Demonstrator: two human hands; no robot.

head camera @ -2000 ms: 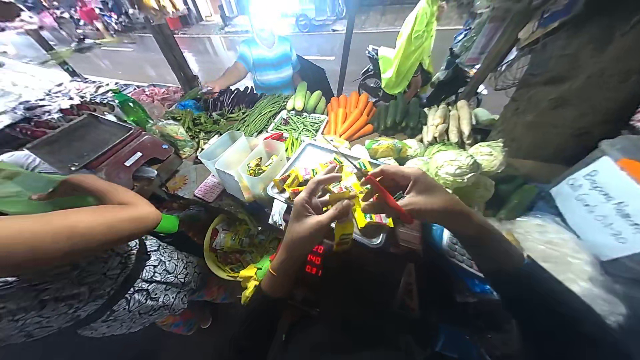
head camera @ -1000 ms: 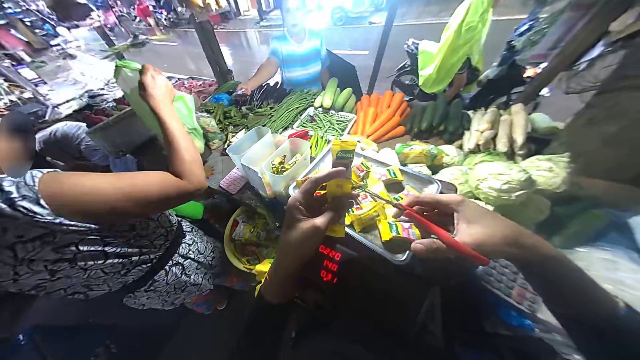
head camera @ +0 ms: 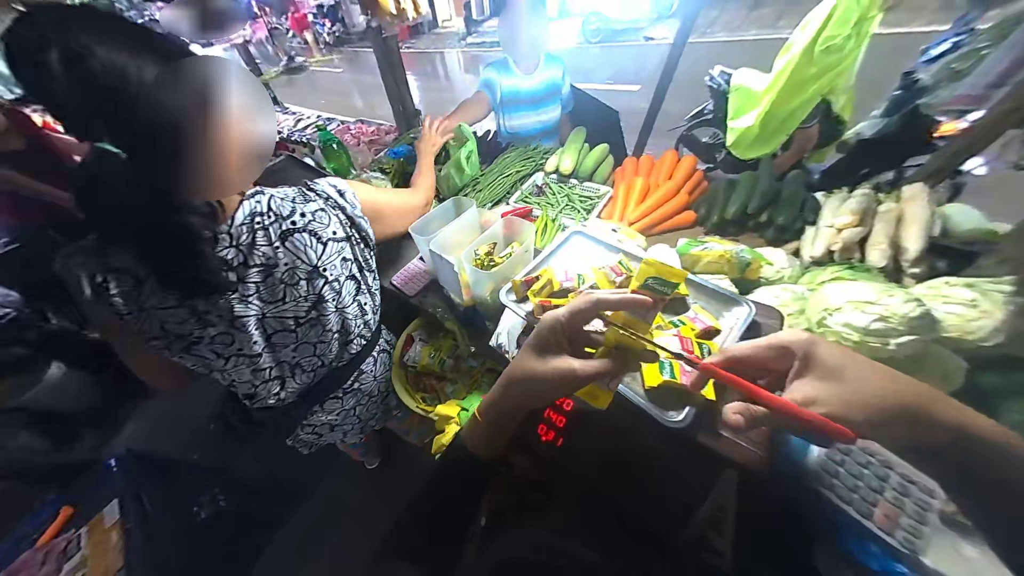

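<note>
My left hand (head camera: 572,344) holds a strip of yellow Knorr sachets (head camera: 658,280) upright above a metal tray (head camera: 748,308). In my right hand (head camera: 788,384) is a pair of scissors with red handles (head camera: 760,396); its blades lie across the strip, just under the top sachet. Whether the blades touch the strip is hard to tell. More yellow and red sachets (head camera: 680,372) lie loose in the tray below my hands. A yellow basket (head camera: 400,372) with packets stands to the left of my left forearm.
White plastic containers (head camera: 500,276) stand left of the tray. Behind are green beans (head camera: 506,178), carrots (head camera: 656,192) and cucumbers; cabbages (head camera: 872,308) sit at right. A co-worker (head camera: 296,272) stands close at left, reaching toward a customer (head camera: 524,96). A lit red display is below my hands.
The co-worker at left has moved an arm forward, and a green bag raised beside them a second ago is now low near the customer's hand. My hands still hold the strip and scissors.
</note>
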